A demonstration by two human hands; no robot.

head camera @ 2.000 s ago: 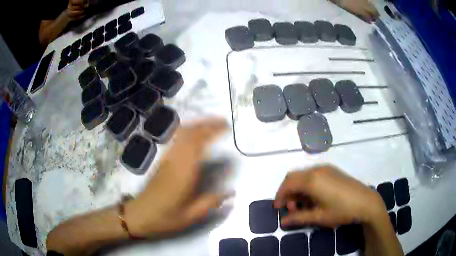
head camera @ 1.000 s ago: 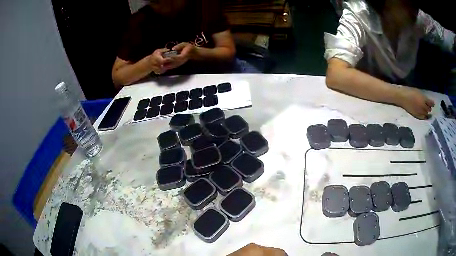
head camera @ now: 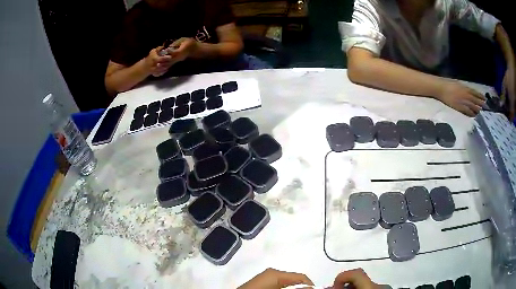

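My left hand (head camera: 277, 279) and my right hand (head camera: 357, 279) are close together at the bottom edge, both cut off by it. A small pale edge shows between them; I cannot tell what it is. Several black pads (head camera: 446, 284) show at the bottom right edge. A heap of padded housings (head camera: 219, 244) with black faces and grey rims lies left of centre. Grey housings (head camera: 403, 241) with plain faces stand in a row of several with one below, and another row (head camera: 387, 134) stands farther back.
A pad sheet (head camera: 249, 100), a smartphone (head camera: 109, 124), a water bottle (head camera: 71, 137) and a blue crate (head camera: 25, 186) are at left. A long black object (head camera: 65, 259) lies at the left table edge. Bagged sheet stock (head camera: 498, 147) lies at right. Two people sit opposite.
The view has lifted from the near table to the people opposite. My hands, earlier apart over the table, are now close together at the bottom edge. The right-hand person's hand is flatter on the table.
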